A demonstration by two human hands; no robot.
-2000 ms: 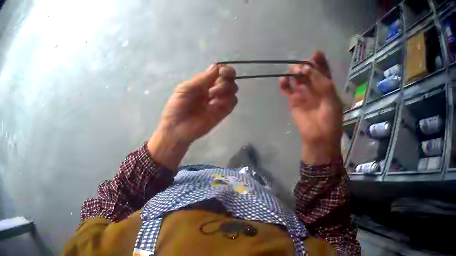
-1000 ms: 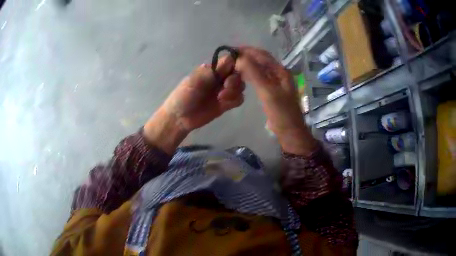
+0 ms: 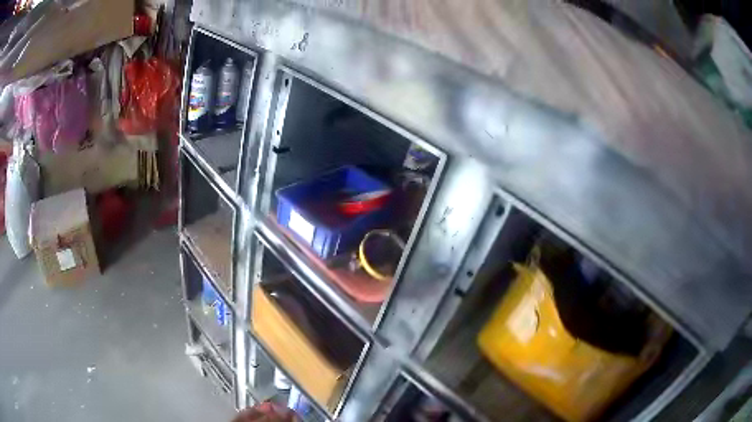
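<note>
Neither of my hands shows clearly. A small reddish patch [image 3: 265,414] at the bottom edge may be part of a hand or sleeve; I cannot tell which. A grey metal shelf [image 3: 449,214] stands close in front. One compartment holds a blue plastic bin [image 3: 330,216] with a red item in it, and a yellow ring, perhaps a tape roll [image 3: 381,254], beside it. A yellow container or bag [image 3: 536,338] sits in the right compartment. A brown carton [image 3: 301,346] is in the compartment below the bin.
Spray cans [image 3: 200,95] stand in the upper left compartment. A creased pale cover [image 3: 577,74] lies over the shelf top. On the left, a cardboard box [image 3: 66,239] stands on the grey floor [image 3: 115,346], below hanging pink and red bags [image 3: 148,92].
The view has swung from the floor and my lap to the shelf, now much closer. Both hands and the thin dark loop they held have left the clear view.
</note>
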